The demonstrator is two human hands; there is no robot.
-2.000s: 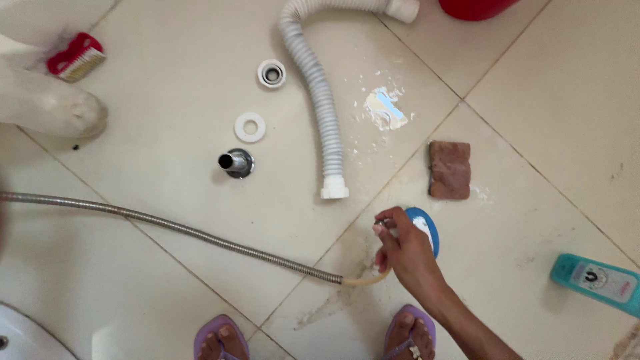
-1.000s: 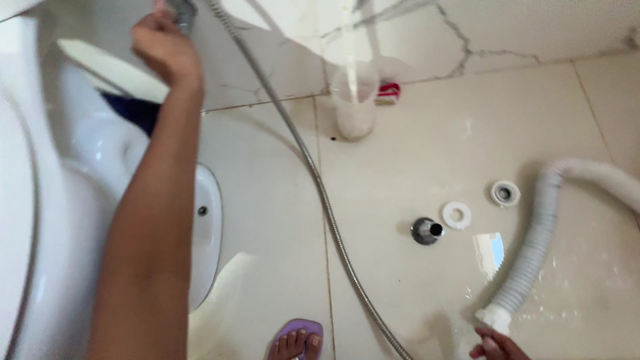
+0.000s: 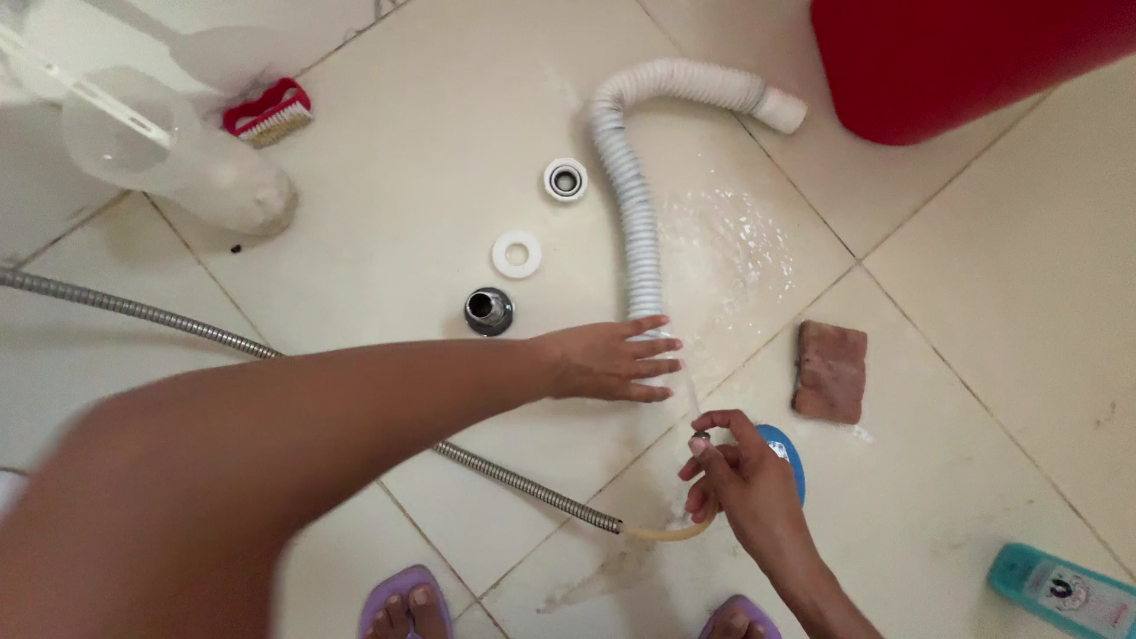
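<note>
My left hand is spread, palm down, over the lower end of a white corrugated drain hose. In my right hand is the end of a thin tube, which comes out of a metal flexible shower hose. A thin stream of water seems to run from the tube end toward my left fingers. Left of the drain hose lie a white plastic nut, a white ring washer and a chrome drain fitting. A blue object is partly hidden behind my right hand.
A reddish-brown block lies right of my hands, with a teal bottle at the lower right. A red container stands at the upper right. At the upper left are a clear plastic container and a red scrub brush. Wet tile surrounds the drain hose.
My left hand, raised near the wall a second ago, is now over the drain hose's end. My right hand is off that end and holds the tube. The view has swung back to the floor.
</note>
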